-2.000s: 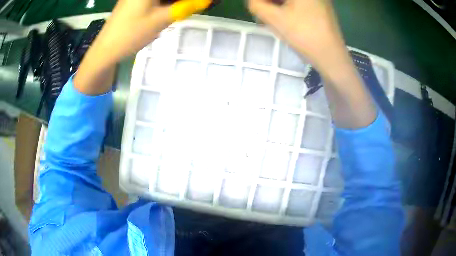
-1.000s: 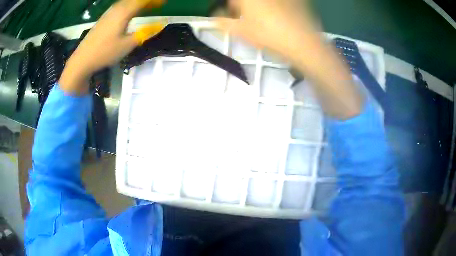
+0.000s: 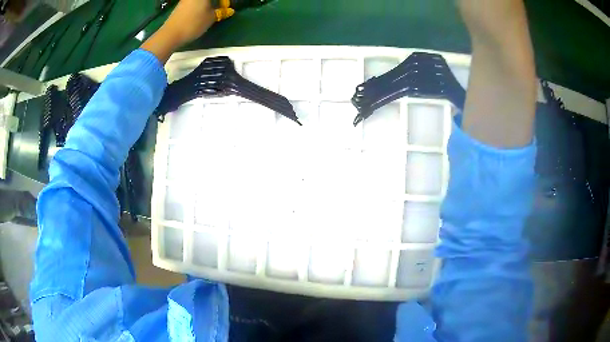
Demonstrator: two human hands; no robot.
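Observation:
A white compartment tray [image 3: 423,174] lies in front of me, its middle glaring white. Two nested stacks of glossy black hanger-shaped parts rest across its far side: a left stack [image 3: 217,79] and a right stack [image 3: 416,75], whose outer end is hidden behind my right forearm. My left hand [image 3: 194,21], with yellow finger cots, is beyond the tray's far left corner at the top edge. A dark thing shows by its fingertips; whether it is held cannot be told. My right forearm reaches up over the tray's right side, its hand cut off by the top edge.
A green belt [image 3: 348,27] runs beyond the tray, with thin dark parts [image 3: 87,30] spread on its left. Black clusters [image 3: 70,100] stand on the table left of the tray. More dark parts [image 3: 554,95] lie on the pale rail at the right.
The left stack, absent at first, now lies nested on the tray. My left hand has moved up off it. My right hand has moved up and right out of the picture, uncovering more of the right stack.

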